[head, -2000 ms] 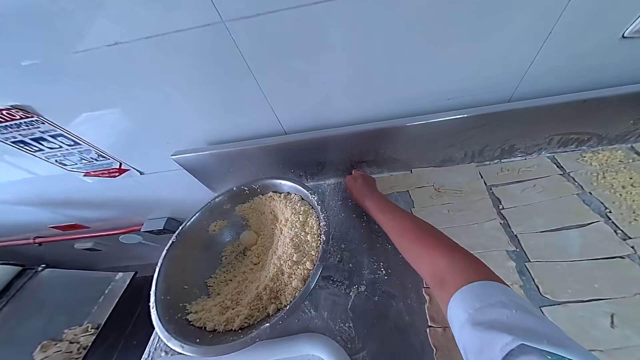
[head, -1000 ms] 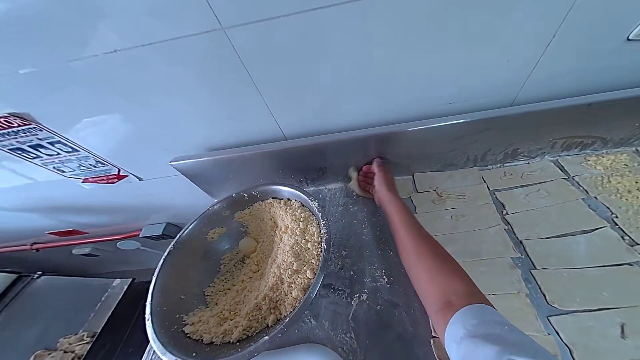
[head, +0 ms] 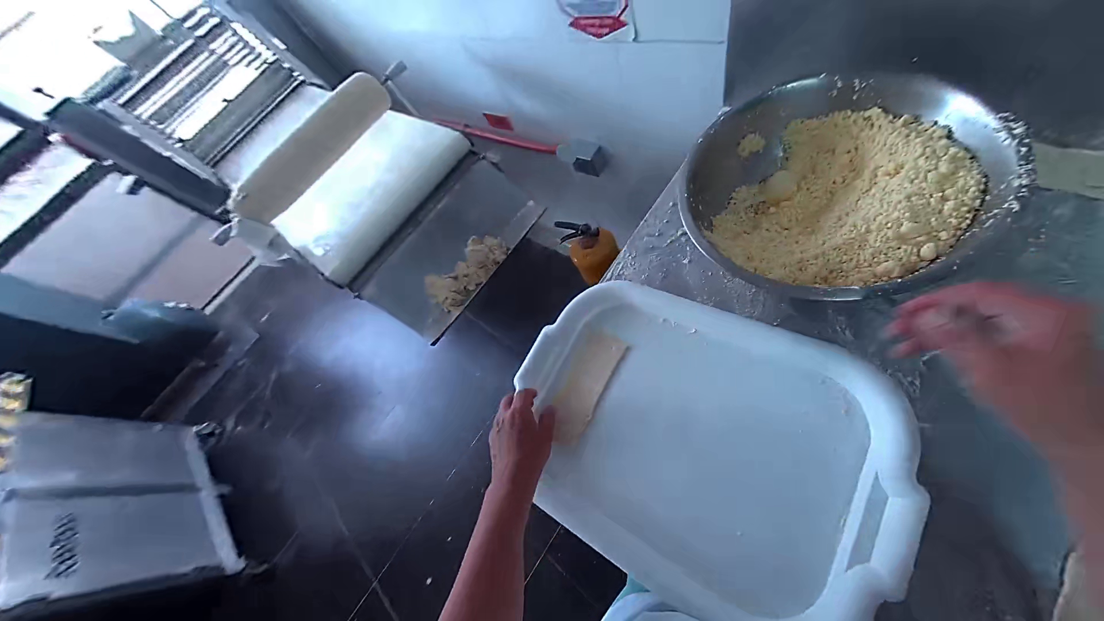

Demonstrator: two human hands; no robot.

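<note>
My left hand grips the left rim of a white plastic tray. One flat rectangular piece of dough lies inside the tray, beside that hand. My right hand, blurred, is over the metal worktop, right of the tray and just below a steel bowl; I see nothing held in it. The steel bowl holds a pale yellow crumbly mixture with a small round lump in it. Part of a dough sheet shows at the right edge, beside the bowl.
A machine with a white belt stands at the upper left, with dough scraps on its metal shelf. A yellow fire extinguisher is between it and the worktop. A white box stands lower left on the dark tiled floor.
The view has swung left. My right hand has left the back of the worktop, where it was touching a piece of dough. My left hand and most of the tray now show.
</note>
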